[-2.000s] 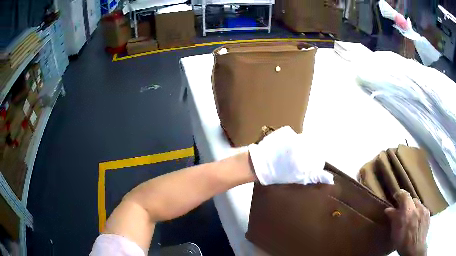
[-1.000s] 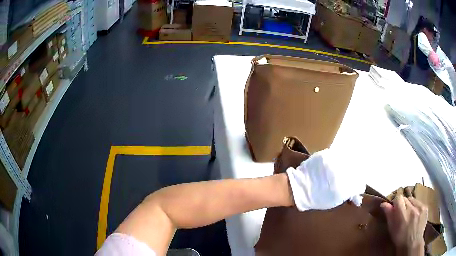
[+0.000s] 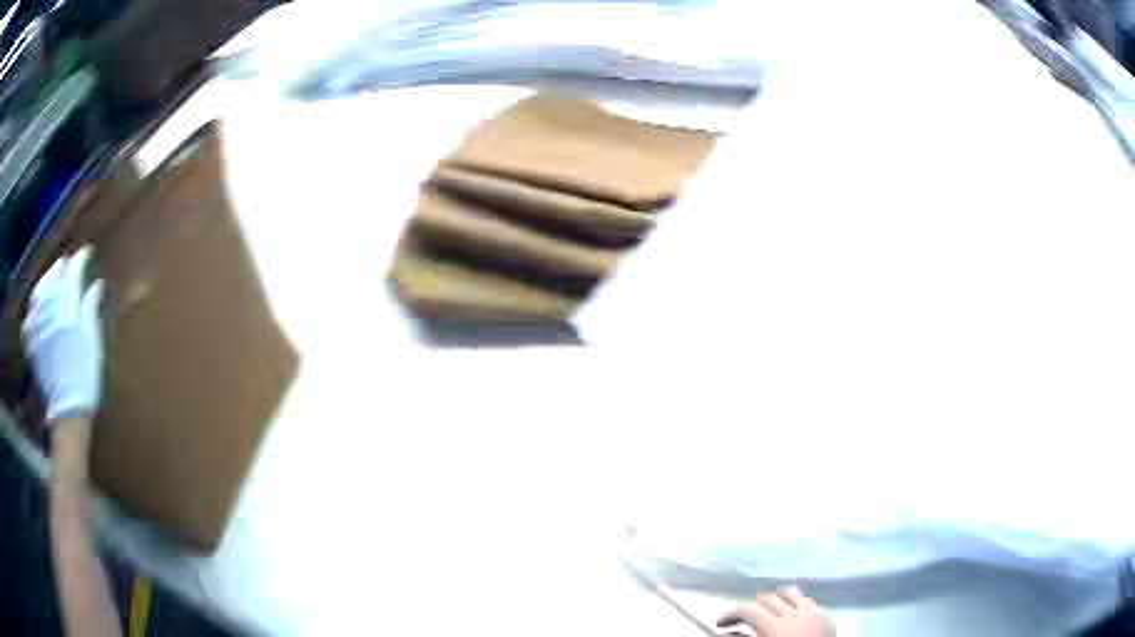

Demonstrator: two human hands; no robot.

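Note:
The picture is blurred by motion. My left hand [image 3: 65, 336], in a white glove, lies against a brown handbag [image 3: 199, 336] at the far left; whether its fingers grip the bag is not clear. My right hand [image 3: 787, 615] is bare and cut off by the bottom edge. Its fingers are near a thin line at the lower edge of the white paper [image 3: 921, 548]; whether it holds a sheet cannot be told.
A layered stack of folded brown pieces [image 3: 535, 212] lies mid-table. A shiny grey-white plastic-wrapped bundle [image 3: 498, 50] runs along the far side. The white tabletop [image 3: 411, 473] is overexposed and merges with the paper.
The view has swung to the right, so the handbag now stands at the far left. My right hand has left the bag and moved to the paper's lower edge.

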